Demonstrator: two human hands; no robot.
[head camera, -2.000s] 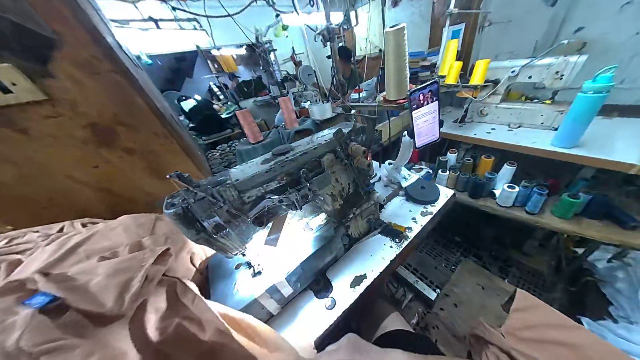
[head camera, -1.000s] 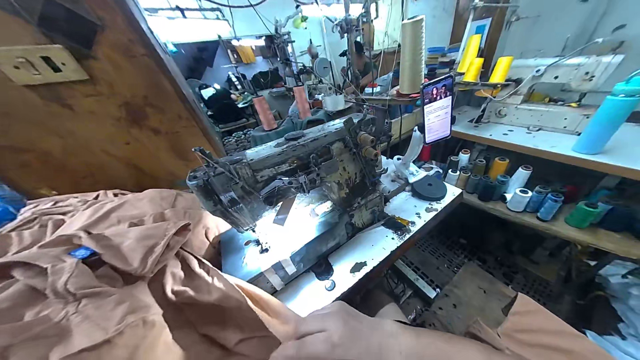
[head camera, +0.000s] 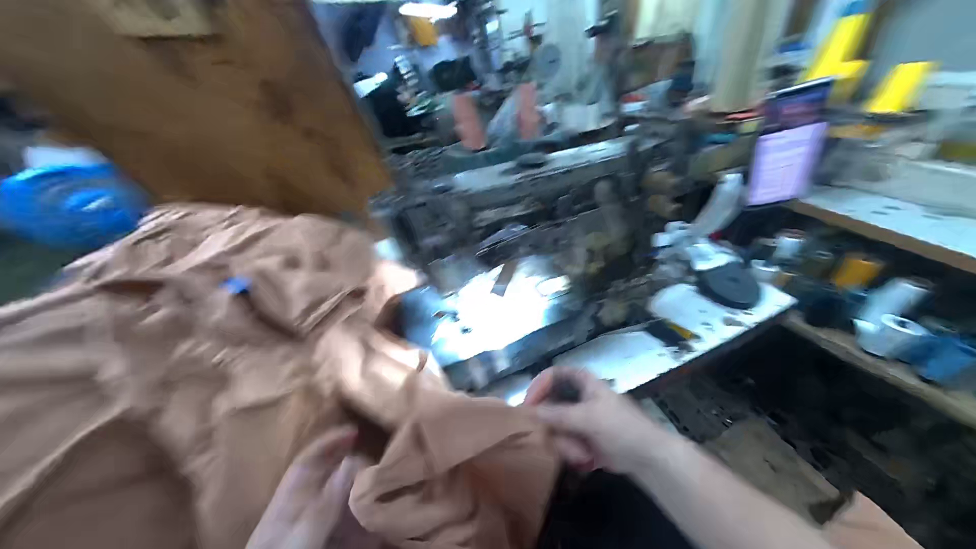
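Observation:
Tan fabric (head camera: 229, 366) lies in a large crumpled heap across the left and lower middle, with a small blue piece (head camera: 237, 285) on it. My right hand (head camera: 583, 419) grips the fabric's right edge, just in front of the sewing machine, and a small dark thing shows at its fingers. My left hand (head camera: 316, 488) is at the bottom, against the folds, fingers partly spread; blur hides whether it grips them. Beyond both hands stands the worn industrial sewing machine (head camera: 534, 221), its metal bed (head camera: 496, 313) brightly lit.
A brown wooden panel (head camera: 229, 99) rises behind the heap, with a blue plastic bag (head camera: 72, 202) at far left. On the right are a lit phone (head camera: 789, 145), a black disc (head camera: 728, 285) on the white table (head camera: 633, 358), and several thread spools (head camera: 900, 335) on a shelf.
Both hands are now in view at the fabric; one second ago only one hand showed at the bottom edge. A fold of fabric has been lifted between them. The view has swung left.

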